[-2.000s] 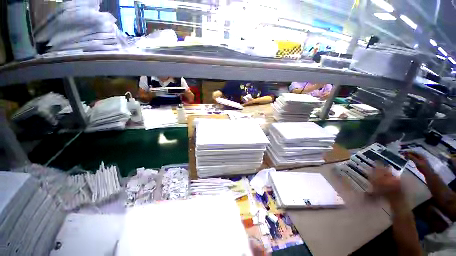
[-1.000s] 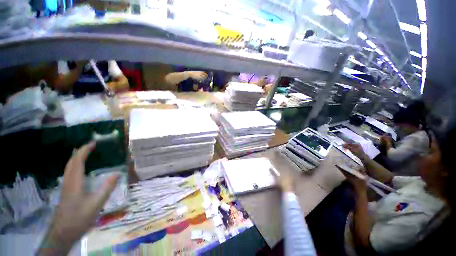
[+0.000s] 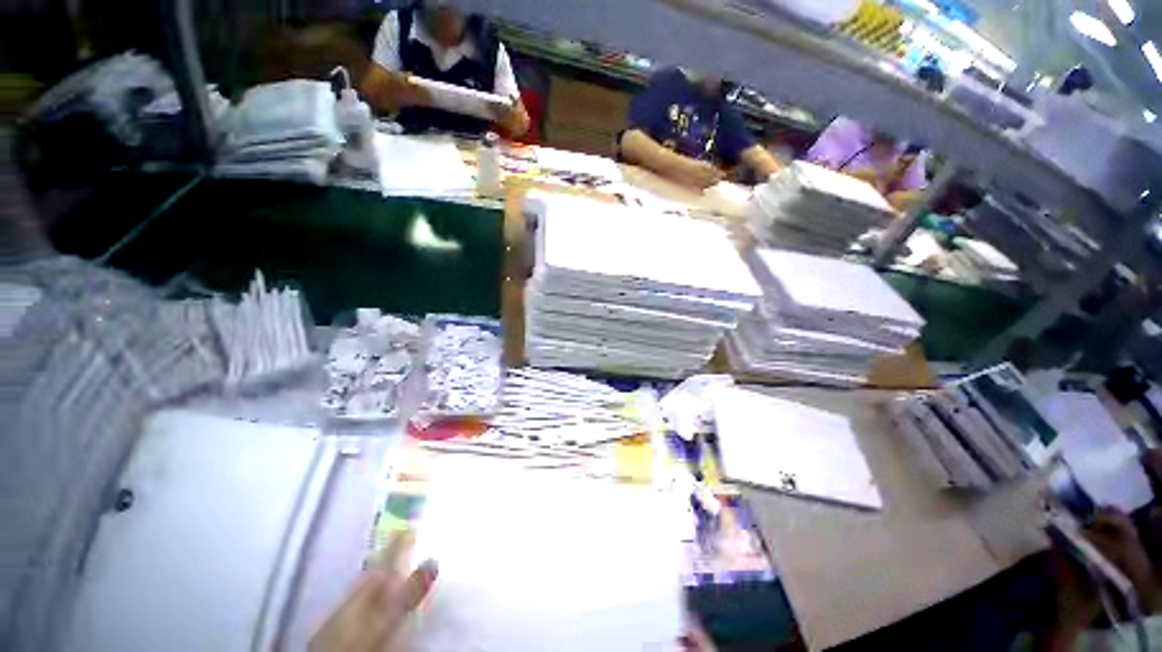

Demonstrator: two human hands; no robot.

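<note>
A flat white housing (image 3: 554, 560), overexposed, lies in front of me over the printed colour sheet (image 3: 398, 512). My left hand (image 3: 376, 605) holds its left edge, thumb on top. At its lower right corner a small skin-coloured patch, likely my right hand (image 3: 696, 633), is mostly cut off by the bottom edge; its grip is unclear. Thin white sticks (image 3: 561, 414) lie fanned just beyond the housing. Two clear bins of small white fittings, the left bin (image 3: 370, 369) and the right bin (image 3: 461, 369), stand left of the sticks.
Tall housing stacks (image 3: 637, 287) stand beyond the sticks. Another housing (image 3: 796, 446) lies on tan cardboard (image 3: 879, 560) at right, near framed units (image 3: 975, 427) and a neighbour's hands. More housings (image 3: 191, 535) and bagged sticks (image 3: 268, 331) are at left. People sit opposite under the overhead shelf.
The view has swung back left and down. My left hand, raised and empty before, now holds a housing in front of me. My right hand has left the housing on the cardboard.
</note>
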